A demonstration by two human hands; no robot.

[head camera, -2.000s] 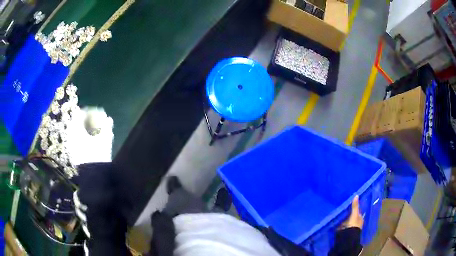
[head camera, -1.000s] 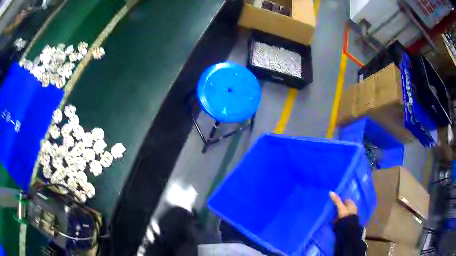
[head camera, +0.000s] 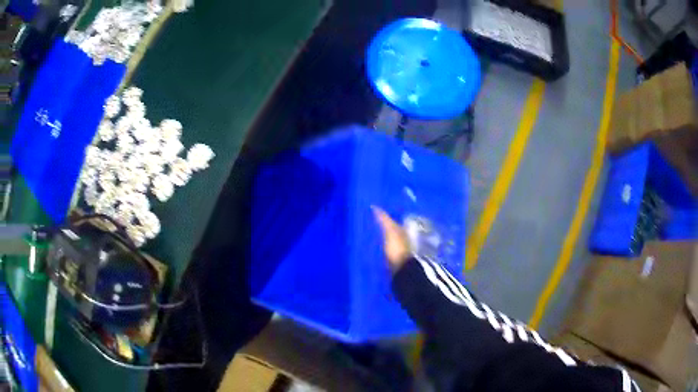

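Observation:
A large blue plastic tote (head camera: 413, 172) is tilted in front of me, its opening turned to the left, beside the dark bench edge. My right hand (head camera: 394, 239), bare, is at the tote's outer wall near the rim and holds it; the hand is somewhat blurred. My left hand does not show. Small white assemblies (head camera: 141, 172) lie in a loose heap on the green bench at the left, with more (head camera: 115, 31) farther up. No parts are visible in the part of the tote that shows.
A blue sheet (head camera: 65, 122) lies beside the heaps. A dark box with cables (head camera: 115, 279) is below them. A blue round stool (head camera: 423, 69) stands beyond the tote. A black crate of small pale parts (head camera: 520, 34), another blue tote (head camera: 620, 203) and cartons (head camera: 635, 306) stand right.
The tote has moved left toward the bench and turned from opening upward to opening left. My right hand has moved left with it. My gloved left hand has left the picture.

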